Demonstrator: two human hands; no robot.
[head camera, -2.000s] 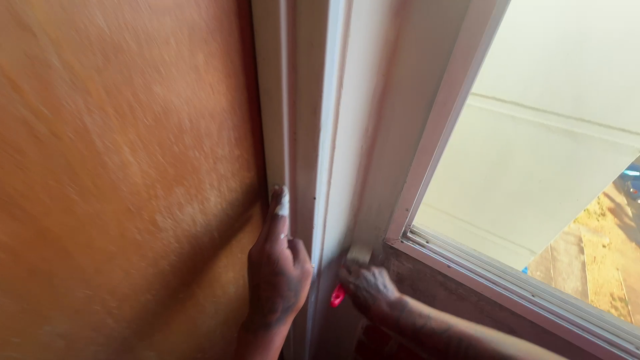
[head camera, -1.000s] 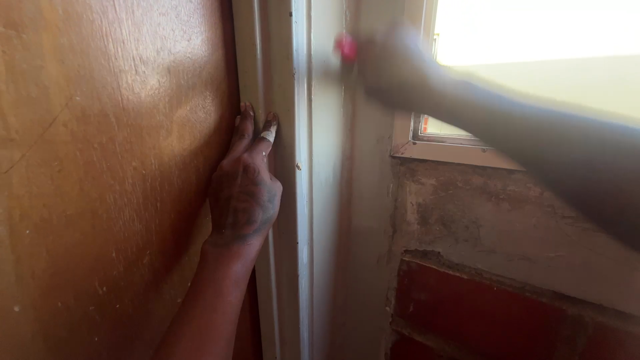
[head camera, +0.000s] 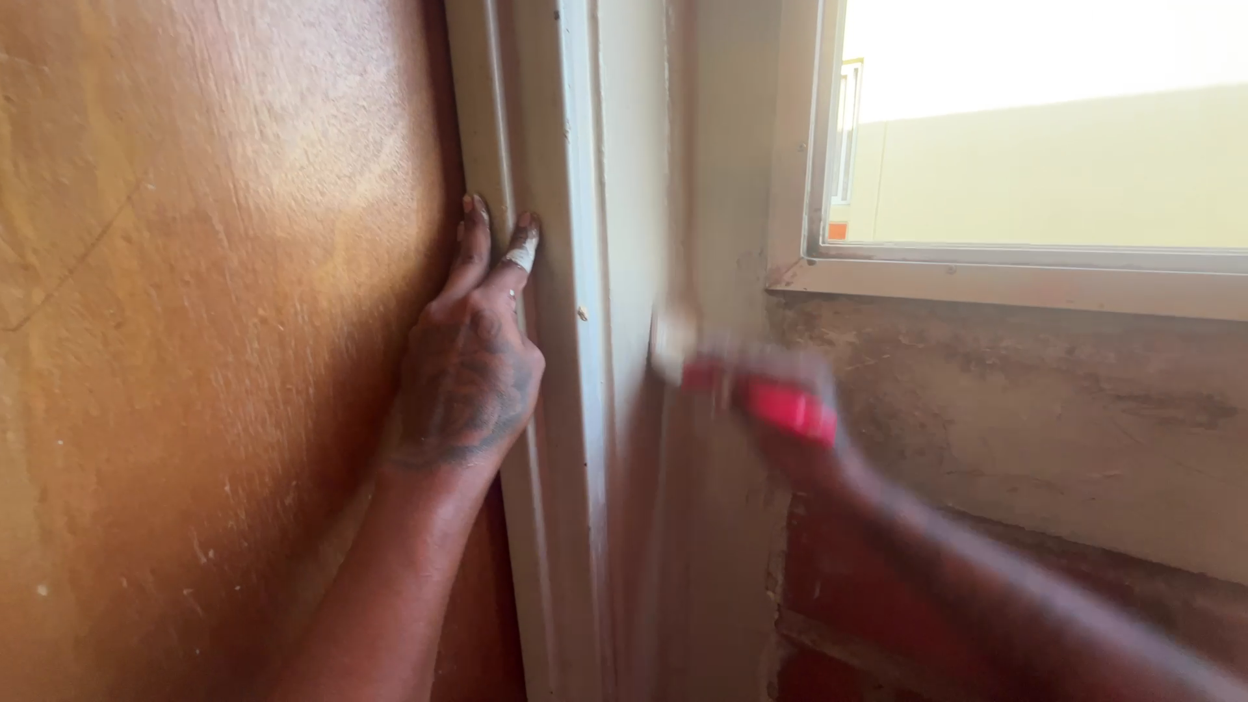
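Note:
My left hand (head camera: 473, 370) lies flat against the edge of a painted door frame (head camera: 546, 409), beside a varnished wooden door (head camera: 214, 292). One finger carries a white wrap or patch of paint, and nothing is held in this hand. To its right, my right hand (head camera: 790, 400), blurred by motion, grips a paintbrush (head camera: 792, 414) with a red handle. The brush's pale head points left, at the light-painted strip (head camera: 634, 244) between the frame and the window. Whether the bristles touch the surface is hard to tell from the blur.
A metal-framed window (head camera: 1024, 283) fills the upper right, with a pale wall outside. Below it come a rough plaster band (head camera: 1024, 419) and red brickwork (head camera: 868, 585). A small chip (head camera: 582, 313) marks the door frame.
My right hand with the brush has come down from beside the window's lower corner, where it was one second ago. My left hand stays on the door frame.

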